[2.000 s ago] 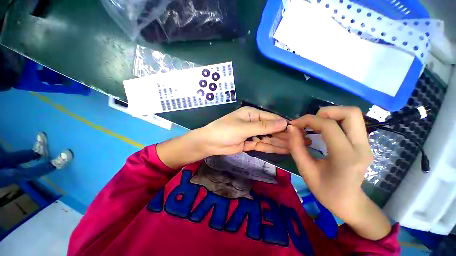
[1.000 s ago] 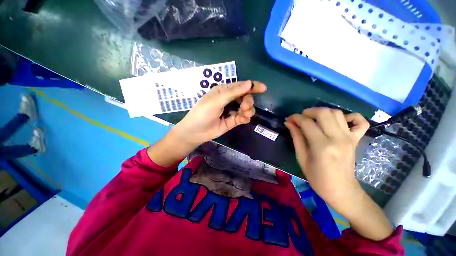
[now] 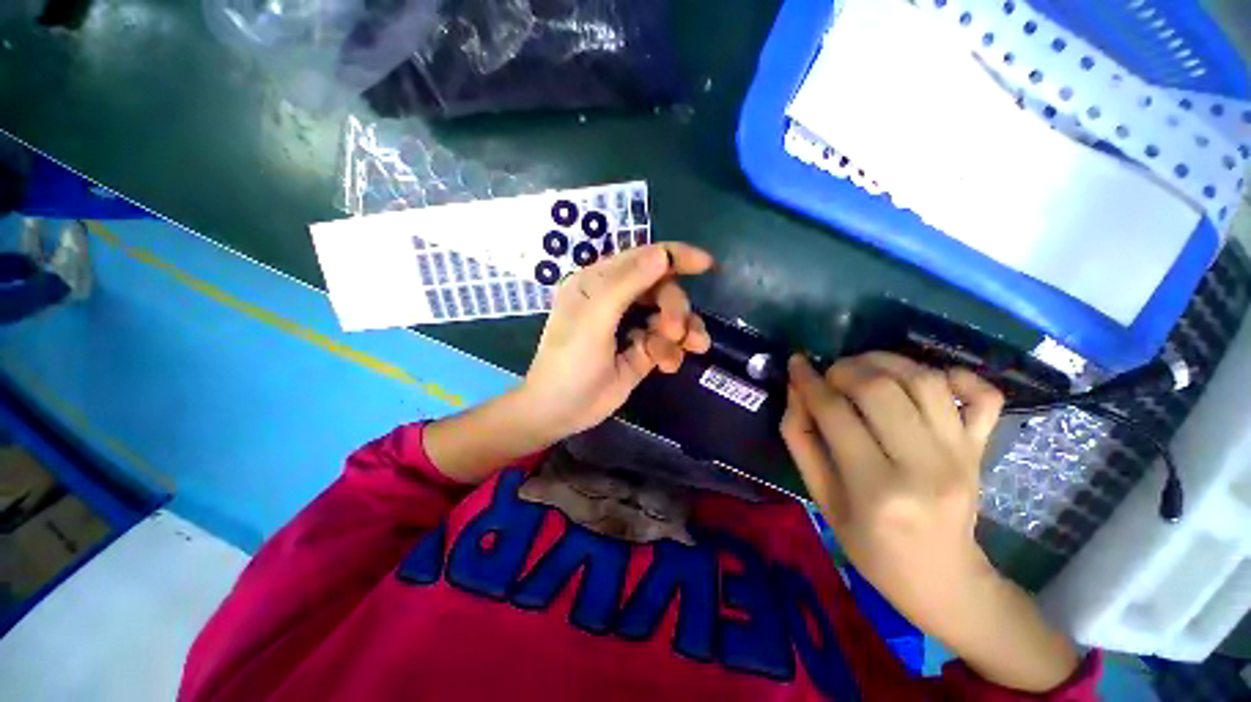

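A black flat device housing (image 3: 700, 418) with a small white barcode label (image 3: 733, 390) lies on the bench edge between my hands. A small bright round spot shows on it near its upper edge. My left hand (image 3: 597, 336) is over its left end, with thumb and forefinger pinching a tiny black part (image 3: 670, 258); the other fingers are curled and hide the palm. My right hand (image 3: 892, 460) is at the housing's right end, fingers bent and fingertips close together; whether they hold anything is hidden. A second black unit (image 3: 947, 336) lies behind my right hand.
A white pad sheet (image 3: 371, 274) with several black rings lies at left, clear film behind it. A plastic bag (image 3: 508, 55) with dark contents is at the back. A blue basket (image 3: 947, 261) holds white sheets. A black cable (image 3: 1170, 480), dotted sheet and white foam tray (image 3: 1166, 576) are at right.
Two seconds ago my hands met at the fingertips; they have since parted, uncovering the labelled housing. My left hand moved left, and the tiny black part shows in its pinch.
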